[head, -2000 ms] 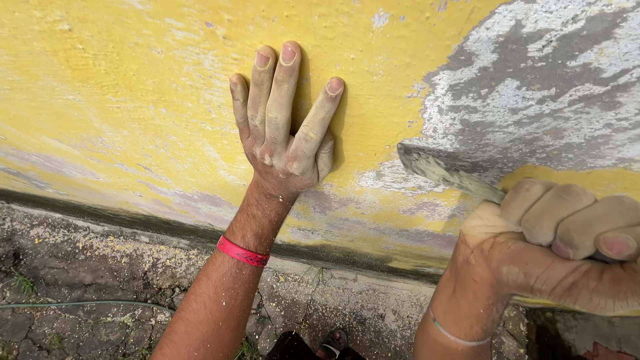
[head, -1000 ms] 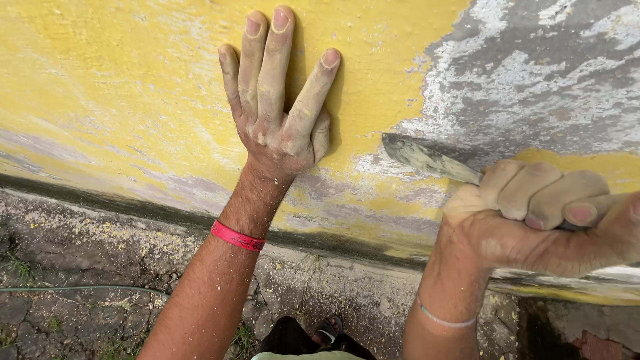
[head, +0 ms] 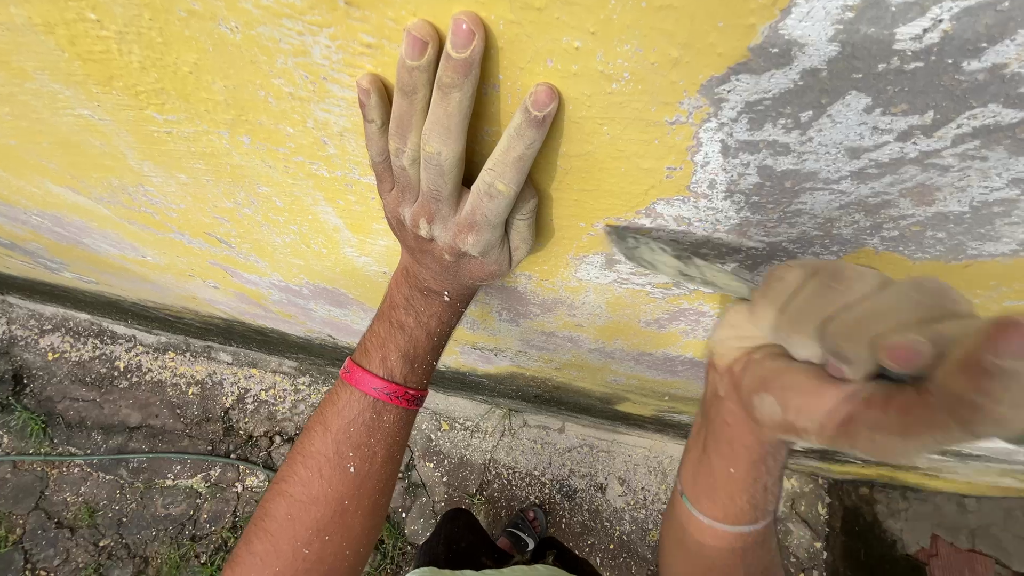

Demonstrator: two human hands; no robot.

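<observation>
A painted wall [head: 200, 160] fills the upper view, yellow on the left, with a bare grey and white patch [head: 864, 144] at the upper right. My left hand [head: 456, 168], dusty and wearing a pink wristband, rests on the yellow paint with its fingers spread. In my right hand [head: 856, 352], slightly blurred, is a scraper [head: 680, 262] whose handle is mostly hidden by the fingers. The scraper's blade points left, its tip at the lower left border of the bare patch, where yellow paint meets exposed surface.
Paint flakes lie scattered over the cracked ground [head: 120, 408] along the wall's base. A thin green hose [head: 160, 457] crosses the lower left. A sandaled foot [head: 526, 530] shows at bottom centre, and a reddish broken piece [head: 952, 558] lies at the lower right.
My left hand stays on the wall in all frames. My right hand keeps hold of the scraper, its blade staying near the border of the bare patch.
</observation>
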